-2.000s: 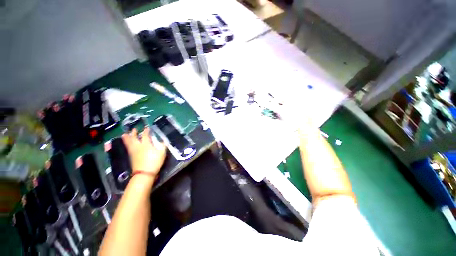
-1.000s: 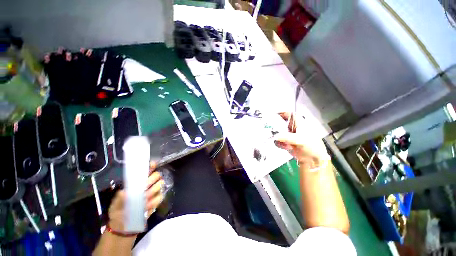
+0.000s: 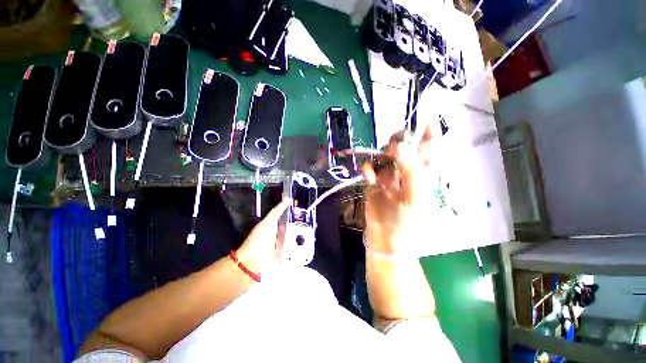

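Note:
My left hand (image 3: 268,239) holds a silver-grey lock housing (image 3: 302,225) upright over my lap, open cavity towards me, with a round dark hole near its lower end. A white flat cable (image 3: 337,190) curves from the cavity up to my right hand (image 3: 397,174). My right hand is blurred, its fingers closed around the cable's far end. A thin tool, perhaps tweezers (image 3: 358,151), points left from the same hand. The cable's plug is hidden by the fingers. An unfinished lock shell (image 3: 340,138) lies at the bench edge behind the housing.
Finished lock units (image 3: 214,117) stand in a row at left, cables hanging over the bench edge. Black panels (image 3: 237,35) lie behind them. Stacked lock bodies (image 3: 418,42) are at the white sheet's (image 3: 482,184) far end. Small green circuit boards (image 3: 443,197) lie right of my right hand.
My left hand has brought the housing from the left towards the middle and turned its open cavity to me. My right hand has moved from the white sheet towards it and now meets the cable.

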